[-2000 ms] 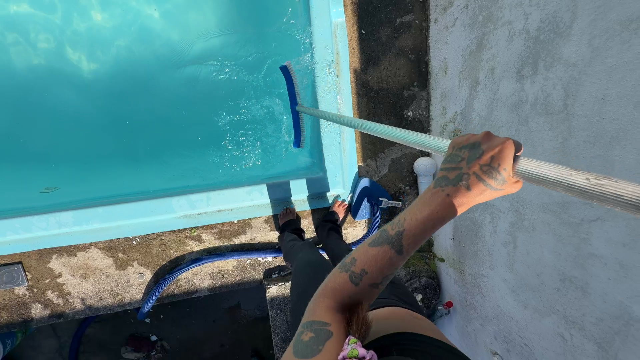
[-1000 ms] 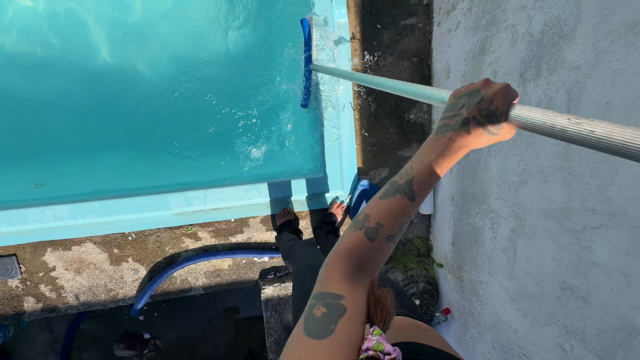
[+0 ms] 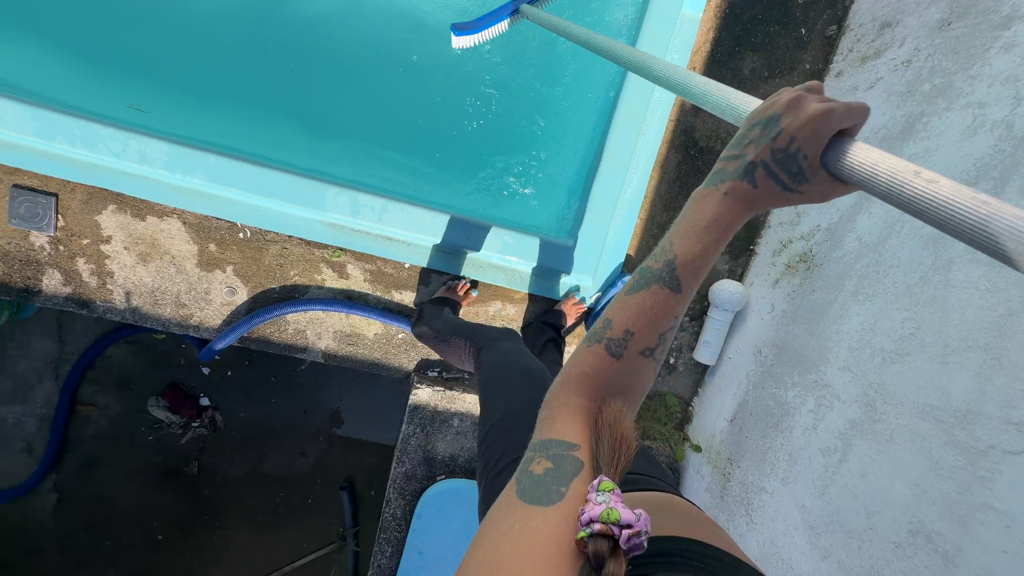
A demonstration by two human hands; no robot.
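Observation:
My left hand (image 3: 792, 148) is closed around a ribbed, pale metal pole (image 3: 920, 188), back of the hand up, with the arm reaching across from the lower middle. The pole slants from the right edge up to a blue pool brush (image 3: 488, 24) with white bristles at the top of the view. The brush head is over the pool water (image 3: 320, 104), partly cut off by the frame; its exact contact with the water is unclear. My right hand is out of view.
My bare feet stand by the corner of the light blue pool rim (image 3: 512, 252). A blue corrugated hose (image 3: 312, 306) runs behind them over the concrete edge into a lower dark area. A white pipe fitting (image 3: 718, 324) stands beside the pale wall (image 3: 872, 360) at right.
The brush has moved away from the right-hand pool wall, out over the water, and its head has turned. My left hand has stayed on the pole. The view has shifted and tilted.

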